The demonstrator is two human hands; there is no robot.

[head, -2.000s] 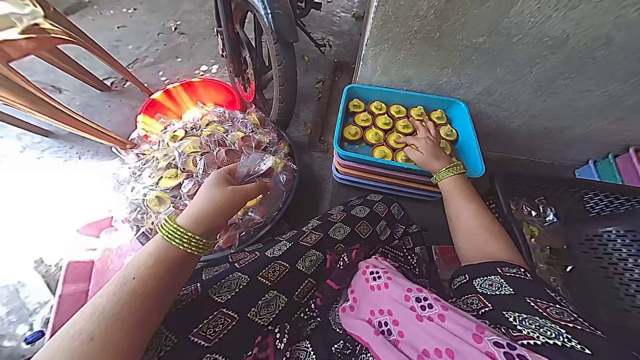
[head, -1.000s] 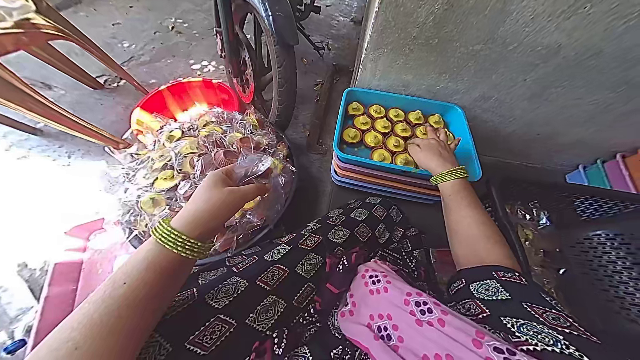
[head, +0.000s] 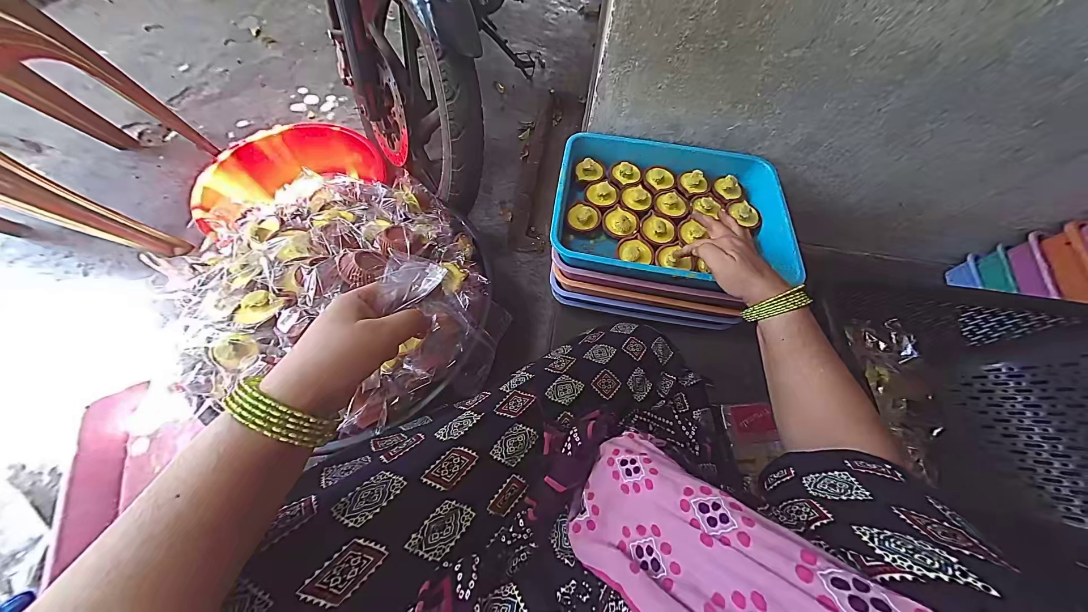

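Observation:
My left hand (head: 353, 340) pinches a clear plastic packet (head: 408, 285) over a big heap of wrapped pieces (head: 297, 246), some yellow, some reddish brown, in a round tub whose rim shows at the right. My right hand (head: 727, 255) reaches into a blue plastic tray (head: 765, 183), fingers spread over rows of small round cups with yellow, peaked filling (head: 636, 197). Its fingertips touch the cups at the front right; whether they grip one is hidden. The blue tray rests on several stacked trays (head: 646, 297) in purple, orange and blue.
Behind the heap stand a red basin (head: 289, 153) and a motorcycle wheel (head: 459, 127). A brown chair (head: 93, 76) is at upper left. A grey wall (head: 850, 110) rises behind the trays. At right are a black perforated crate (head: 1028, 408) with wrapped pieces and several coloured bins (head: 1028, 268).
My right hand has shifted slightly within the tray, its fingers now over cups nearer the front. My left hand stays at the heap with the plastic packet.

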